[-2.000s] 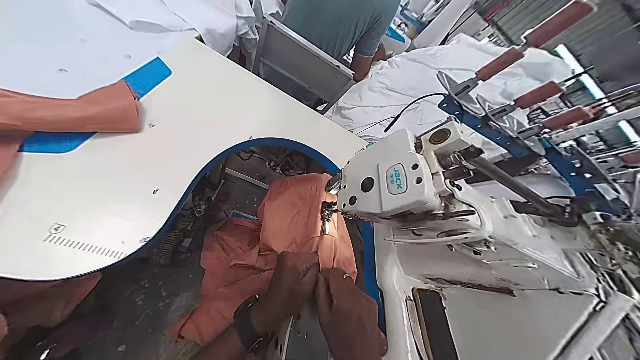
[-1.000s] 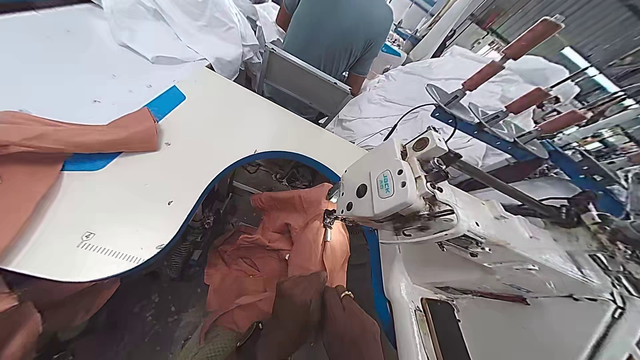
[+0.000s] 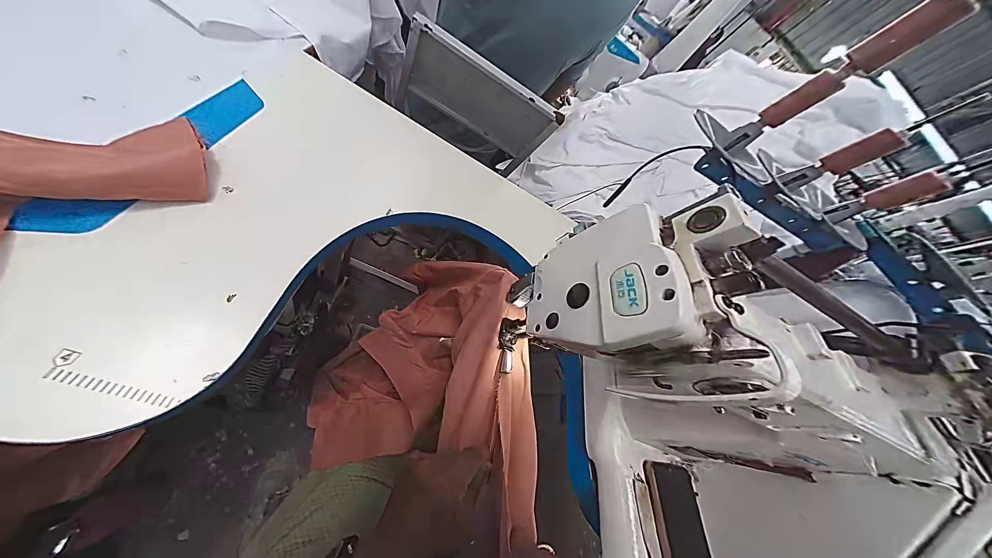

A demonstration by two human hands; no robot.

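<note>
Rust-orange fabric (image 3: 411, 349) hangs in the cutout of the table, its right part passing under the presser foot (image 3: 508, 341) of a white Jack sewing machine (image 3: 612, 287). From there a long strip with a raw edge (image 3: 518, 457) runs down to the bottom of the view. A blurred dark brown shape (image 3: 438, 504) lies low over the fabric; whether it is my left hand or shaded cloth is unclear. At the bottom edge, by the strip's lower end, a small bit of what looks like my right hand (image 3: 545, 550) shows; its grip is hidden.
On the white table (image 3: 310, 178), another rust-orange piece (image 3: 116, 167) lies over a blue strip (image 3: 225, 112). White cloth (image 3: 643, 132) is heaped behind the machine. Cones of reddish-brown thread (image 3: 798, 97) stand at the upper right. A person (image 3: 535, 39) sits beyond a chair (image 3: 480, 93).
My hands, together on the fabric below the presser foot two seconds ago, have moved down toward the bottom edge. More of the fabric strip now shows below the foot.
</note>
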